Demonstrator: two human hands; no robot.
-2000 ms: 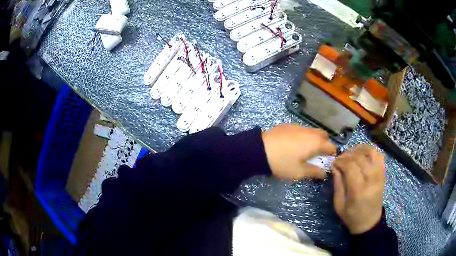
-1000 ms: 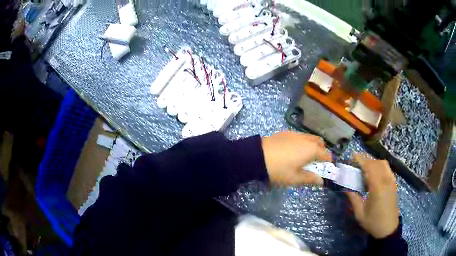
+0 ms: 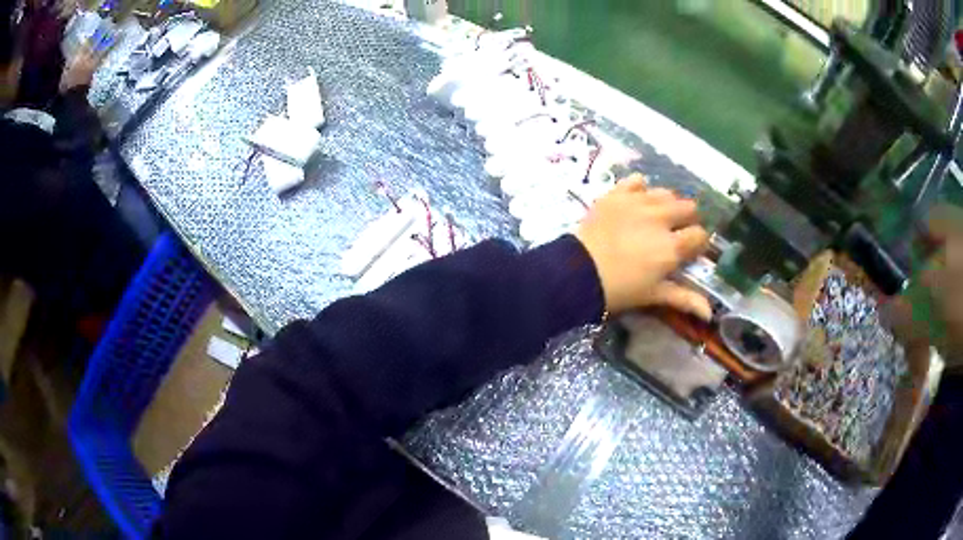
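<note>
A white fan unit with a round head [image 3: 758, 333] lies on the orange press fixture [image 3: 676, 329], under the dark green arbor press [image 3: 808, 206]. My left hand [image 3: 646, 251] is on the handle end of this unit, fingers over it and thumb along its near side, holding it on the fixture. My fingers hide most of the handle. My right hand [image 3: 931, 287] is blurred at the right edge, beside a dark cylindrical part of the press; its grip cannot be made out.
A carton of tiny parts [image 3: 834, 364] stands right of the fixture. White handles with red and black wires [image 3: 382, 245] lie in two rows, partly behind my left arm. White pieces [image 3: 287, 137] lie farther left. A blue crate [image 3: 137, 369] stands beside the bench. Another person's hand [image 3: 79, 72] shows upper left.
The white part held between both hands near the bench front is gone from there; a fan unit is now on the fixture under my left hand. My right hand has moved right. The view has shifted.
</note>
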